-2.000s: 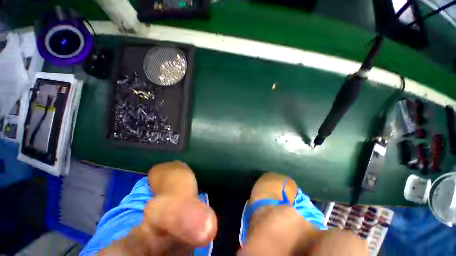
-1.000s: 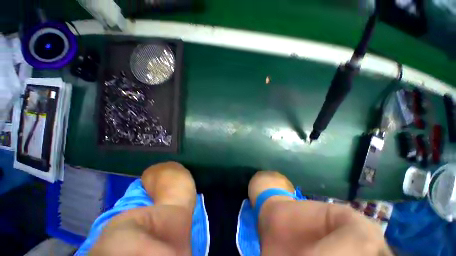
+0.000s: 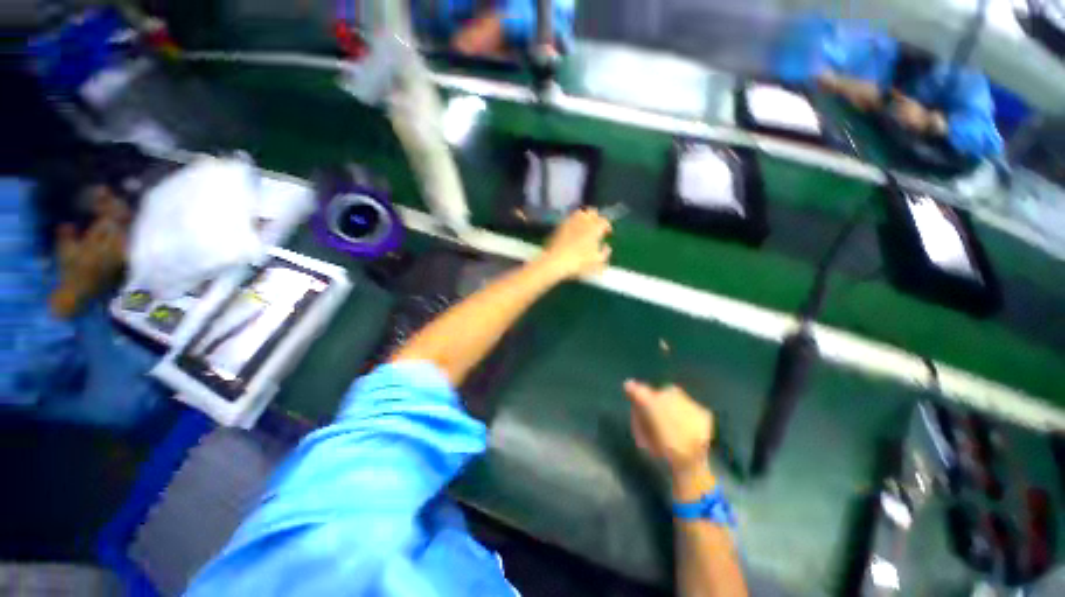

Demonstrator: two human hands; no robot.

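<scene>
My left hand (image 3: 580,243) is stretched over the pale conveyor edge, close to the lower right of a black tray (image 3: 514,201) with an open tablet (image 3: 555,182). Its fingertips are blurred; I cannot tell whether they touch or hold anything. My right hand (image 3: 675,422) is above the green bench, fingers curled, with a blue wrist strap (image 3: 704,507); its grip is unclear. The electric screwdriver (image 3: 787,391) hangs to its right. The dark parts tray (image 3: 485,274) is partly hidden by my left arm.
More black trays with tablets lie on the conveyor (image 3: 631,233). A purple-rimmed round device (image 3: 360,220) and instruction sheets (image 3: 251,332) are at left. A narrow grey-black box (image 3: 890,542) and dark-red parts (image 3: 993,507) are at right. Other workers' hands show across and at left.
The view has swung up and left. My left hand has reached forward from my lap to the conveyor. My right hand has risen over the bench. Tablets in trays have come into view.
</scene>
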